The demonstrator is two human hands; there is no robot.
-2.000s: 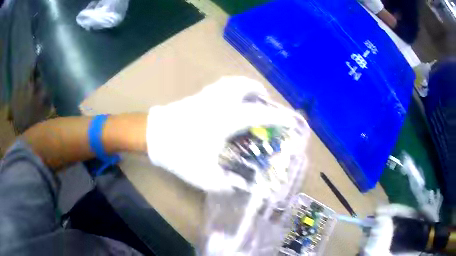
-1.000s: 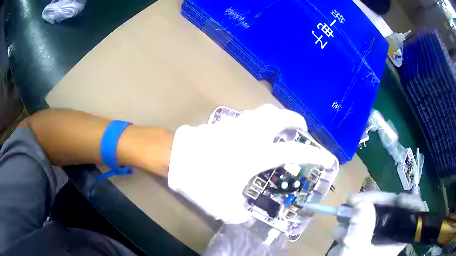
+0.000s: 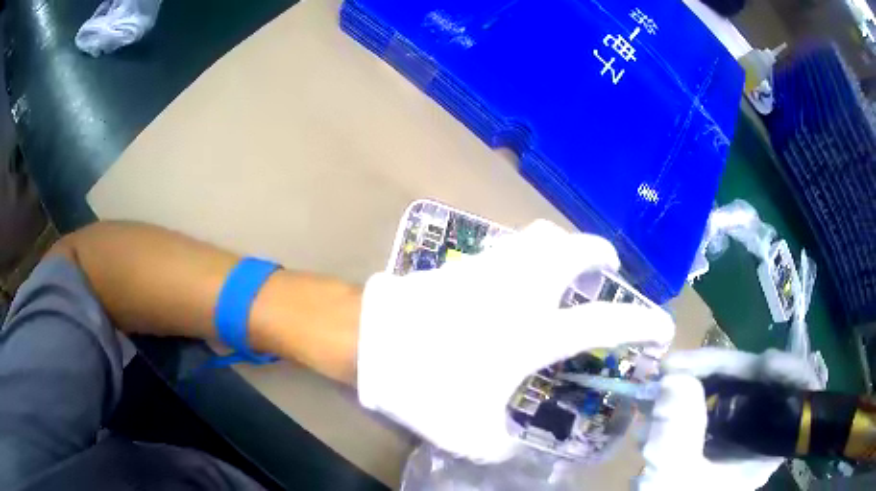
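Note:
My left hand (image 3: 480,336), in a white glove, grips an open white socket housing (image 3: 552,422) by its edges, with circuit parts and a black block showing inside. My right hand (image 3: 677,422), also gloved, holds a black electric screwdriver (image 3: 754,419) with a gold band. Its pale shaft points left into the housing; the tip's exact contact is unclear. A second open housing (image 3: 451,235) with a green board lies on the cardboard behind my left hand, partly hidden by it. A clear plastic bag (image 3: 471,472) lies below the held housing.
The tan cardboard sheet (image 3: 259,163) lies under the work. A tall blue stack (image 3: 576,86) with white lettering stands beyond it. On the green surface at right are bagged cords (image 3: 740,225) and another housing (image 3: 780,280). A wrapped bundle (image 3: 115,26) lies at the upper left.
The held housing has turned face up and moved down and right under my left hand. The screwdriver shaft has moved left over it. The second housing is more exposed behind my hand.

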